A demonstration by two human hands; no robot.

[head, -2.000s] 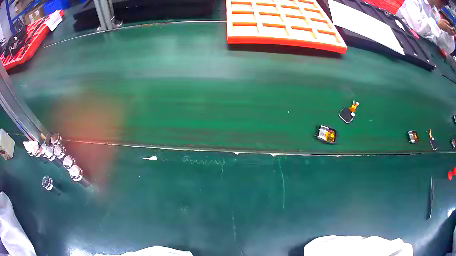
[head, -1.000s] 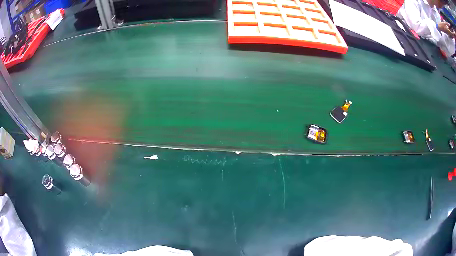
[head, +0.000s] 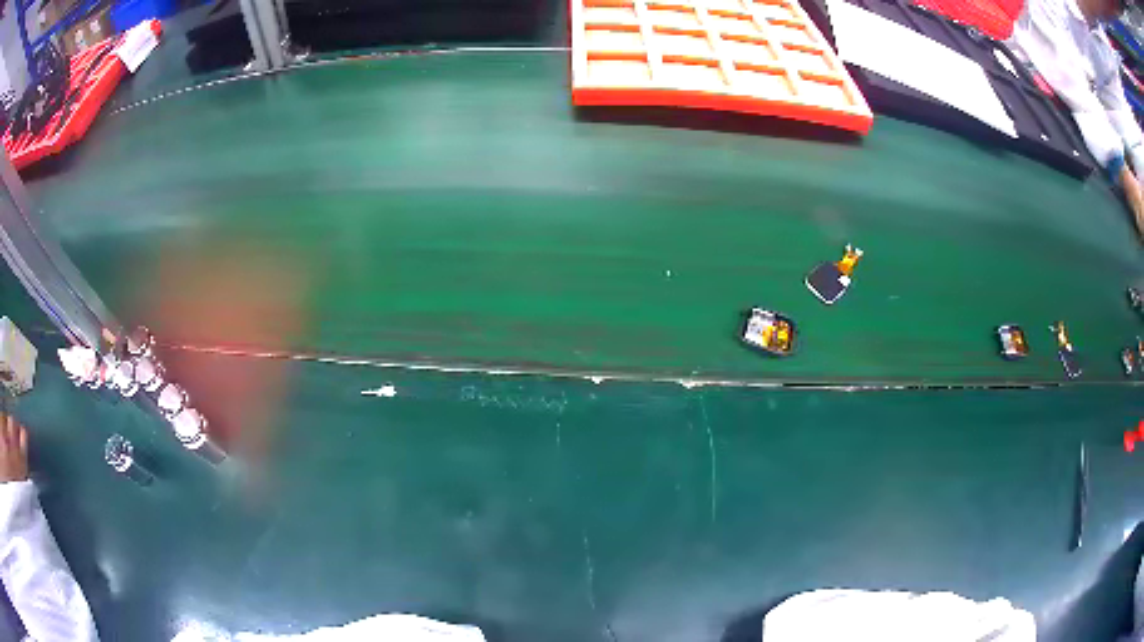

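A small square watch case (head: 768, 332) with silver and orange-yellow insides lies right of centre, beyond the seam. A dark display module (head: 828, 282) with an orange flex tail lies apart from it, behind and to its right. Another small case (head: 1012, 340) and a narrow dark piece with an orange tail (head: 1065, 349) lie farther right. White cloth, possibly my sleeves, shows at the bottom edge (head: 897, 617). Neither of my hands is visible.
Orange compartment tray (head: 721, 110) and black tray (head: 1066, 157) at the far side; metal post (head: 57, 270) and shiny round pieces (head: 169, 401) at left; thin dark tool (head: 1080, 498) and red pieces (head: 1135, 436) at right. A hand (head: 13, 448), apparently another person's, is at the left edge.
The cases and modules beyond the seam have shifted left. A hand has appeared at the left edge. The person at the far right has an arm extended lower along the edge.
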